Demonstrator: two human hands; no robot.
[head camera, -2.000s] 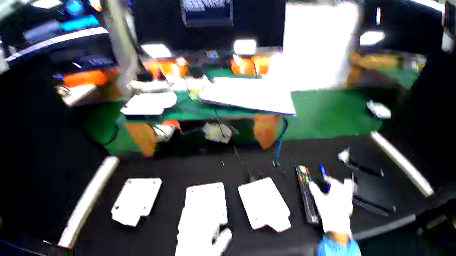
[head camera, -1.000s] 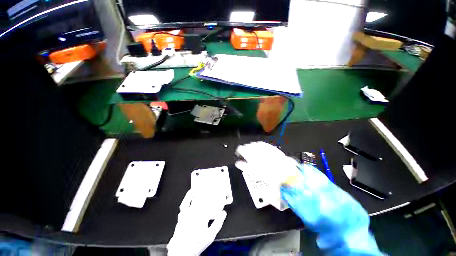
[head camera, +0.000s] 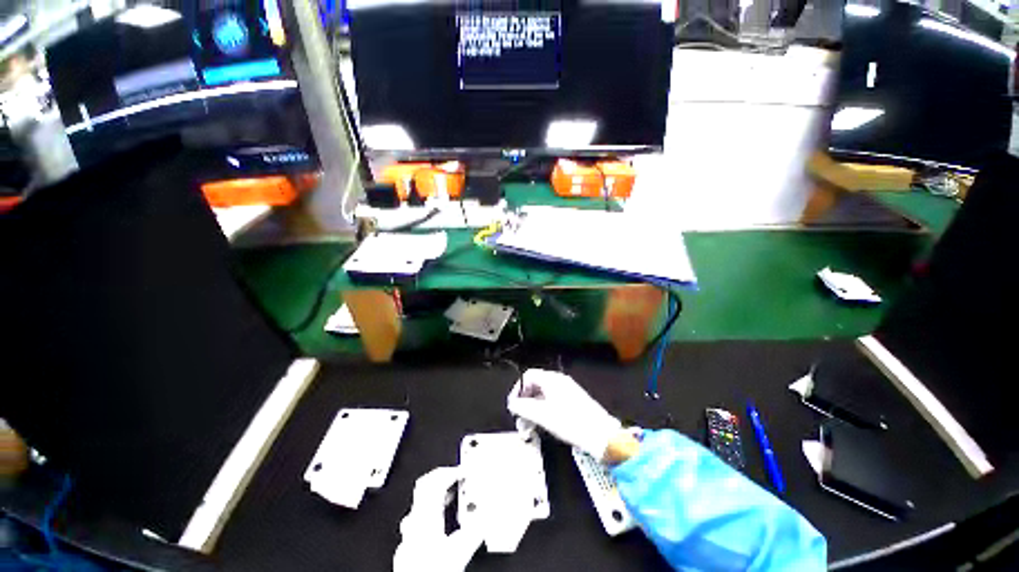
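Observation:
Flat white set-top boxes lie on the black mat. My gloved left hand (head camera: 434, 523) holds the middle set-top box (head camera: 503, 478) at its left edge. My gloved right hand (head camera: 567, 410) is at that box's rear edge, its fingertips closed around the end of a thin black test cable (head camera: 521, 374); the plug is hidden by the fingers. Another box (head camera: 358, 449) lies to the left. A third box (head camera: 603, 488) lies to the right, partly under my blue right sleeve. The remote control (head camera: 724, 438) and a blue pen (head camera: 767, 449) lie further right.
Black boxes (head camera: 860, 464) with white edges lie at the right. Pale wooden strips (head camera: 251, 453) edge the mat on both sides. Behind are a green shelf on wooden legs (head camera: 634, 318), a clipboard with papers (head camera: 598, 242), a white-topped box (head camera: 397, 253) and a monitor (head camera: 413, 89) showing a text window.
My right hand has left the remote and pen area, passed over the right-hand box, and is now at the middle box's rear edge. My left hand stays at the middle box. The view has tilted up.

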